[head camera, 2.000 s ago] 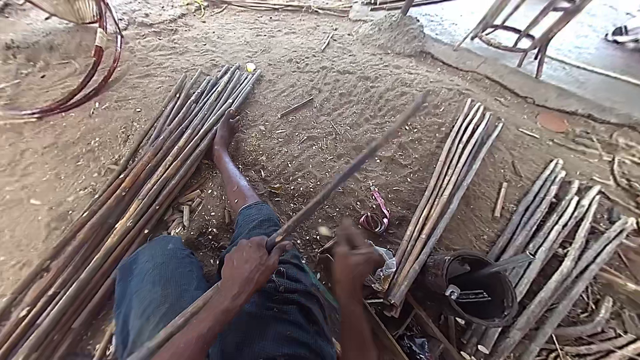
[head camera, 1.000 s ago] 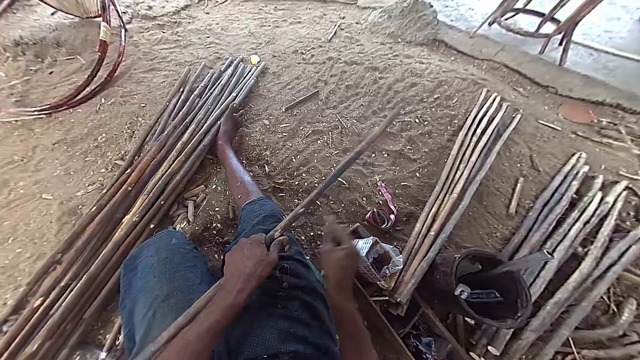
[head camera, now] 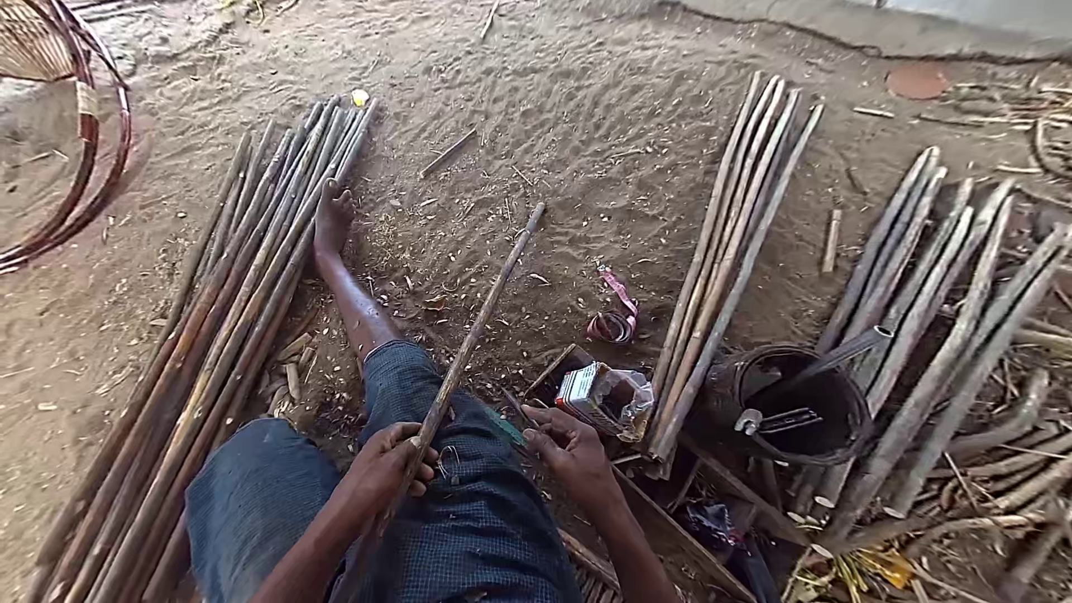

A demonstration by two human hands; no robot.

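My left hand (head camera: 389, 469) is closed around a long wooden stick (head camera: 477, 322), which slants from my lap up and away to the right over my blue checked garment (head camera: 469, 519). To the right, my right hand (head camera: 569, 448) holds a thin dark tool (head camera: 513, 405), possibly a knife; its blade is hard to make out. A green strip (head camera: 505, 427) shows beside those fingers. Just beyond the right hand stands a small printed box (head camera: 599, 398) with torn clear plastic. My bare foot rests against the bundle of long sticks (head camera: 243, 301) on the left.
Pale sticks (head camera: 729, 251) lean in a bunch at the right, beside a dark bucket (head camera: 804, 406) holding a metal tube and tools. Thicker grey sticks (head camera: 930, 335) lie farther right. A pink coiled strap (head camera: 615, 322) lies on sandy ground. Bent cane hoops (head camera: 88, 167) stand at upper left.
The stick in my left hand has swung to a steeper slant. My right hand has lowered and moved from near the stick's side to beside the printed box. The view has shifted somewhat.
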